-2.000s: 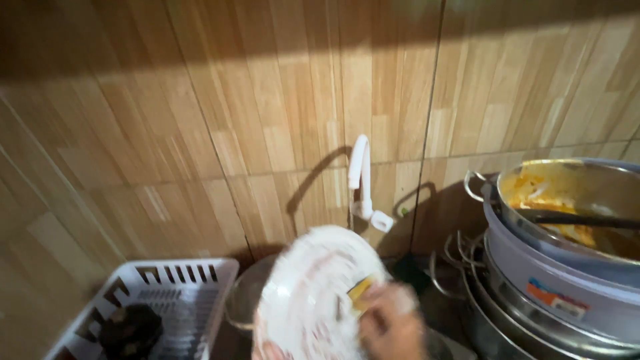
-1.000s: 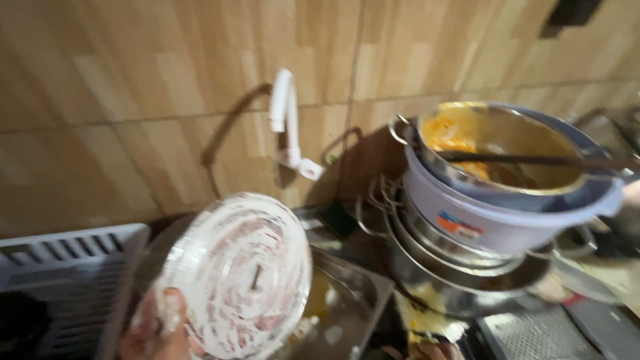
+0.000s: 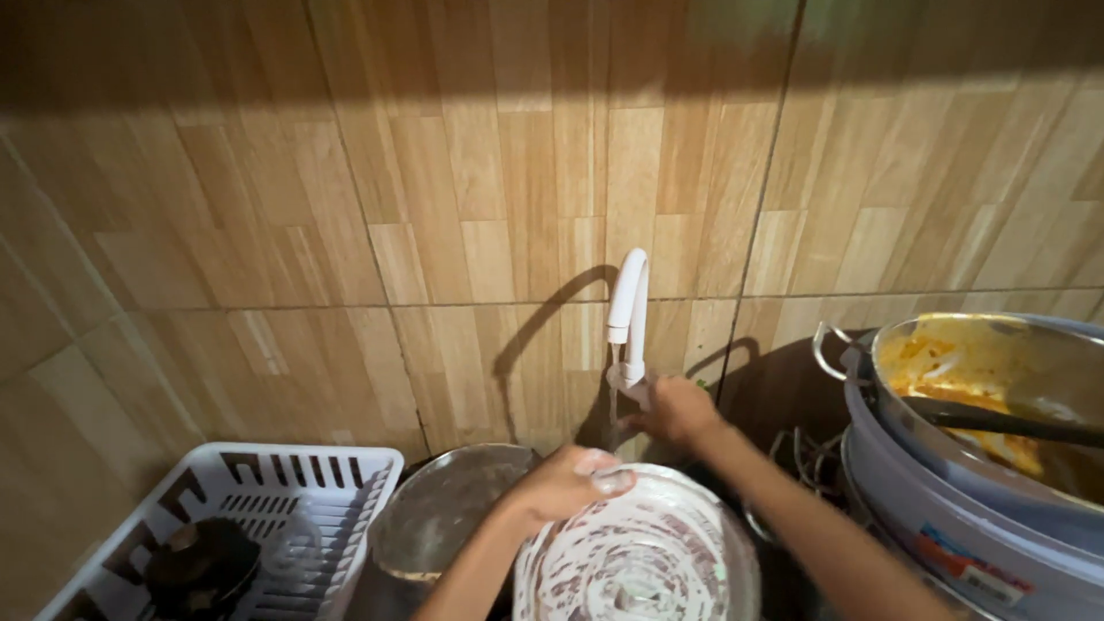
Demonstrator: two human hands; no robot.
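Note:
My left hand (image 3: pixel 573 483) grips the upper left rim of a round plate or lid (image 3: pixel 638 552), its surface covered in white suds. My right hand (image 3: pixel 677 410) is closed around the handle at the base of a white gooseneck faucet (image 3: pixel 630 302). A thin stream of water (image 3: pixel 614 388) falls from the spout behind the plate. The sink below is mostly hidden by the plate and my arms.
A white plastic dish rack (image 3: pixel 371 470) holding a dark object (image 3: pixel 203 565) stands at the left. Beside it is a round metal pot (image 3: pixel 457 509). At the right, a food-stained metal pot (image 3: pixel 949 362) with a dark utensil sits in a lavender basin (image 3: pixel 906 509), stacked over other pots.
My right hand, which held a yellow sponge against the plate two seconds ago, is now at the faucet handle without it. Water now runs from the spout. The view has swung right and back.

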